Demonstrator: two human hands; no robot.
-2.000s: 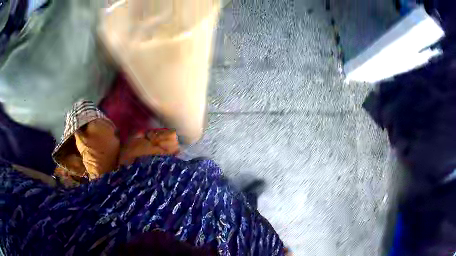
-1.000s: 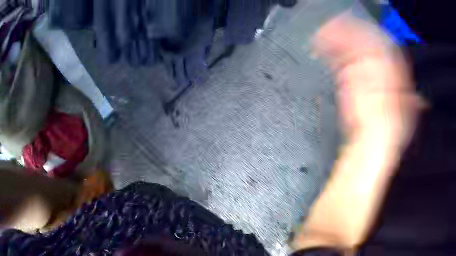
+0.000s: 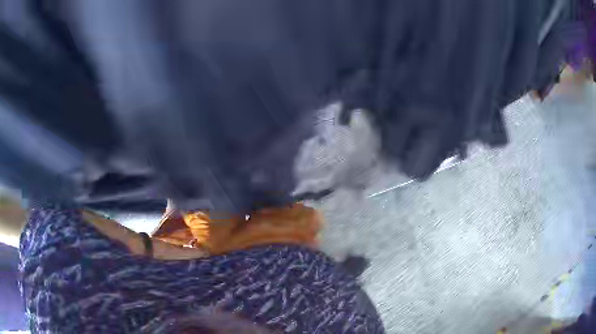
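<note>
The tan jacket point(image 3: 268, 228) shows as a shiny orange-brown strip in front of my body, partly behind my purple-blue patterned clothing. My left forearm, with a dark band at the wrist, comes in from the left. My left hand point(image 3: 180, 252) lies low against the jacket and appears to hold it; its fingers are mostly hidden. The jacket's lower part is hidden behind dark hanging cloth or cannot be made out. My right hand is not in view.
Blurred dark navy cloth point(image 3: 261, 85) hangs across the top, close in front. A pale crumpled piece point(image 3: 336, 153) is at its lower edge. Speckled grey floor point(image 3: 451, 241) lies to the right. A purple thing point(image 3: 580, 42) and a small blurred skin-toned patch are at the upper right edge.
The view has shifted; the dark hanging cloth now fills the top. My right arm, raised at the right one second ago, has left the picture. More of the tan jacket shows.
</note>
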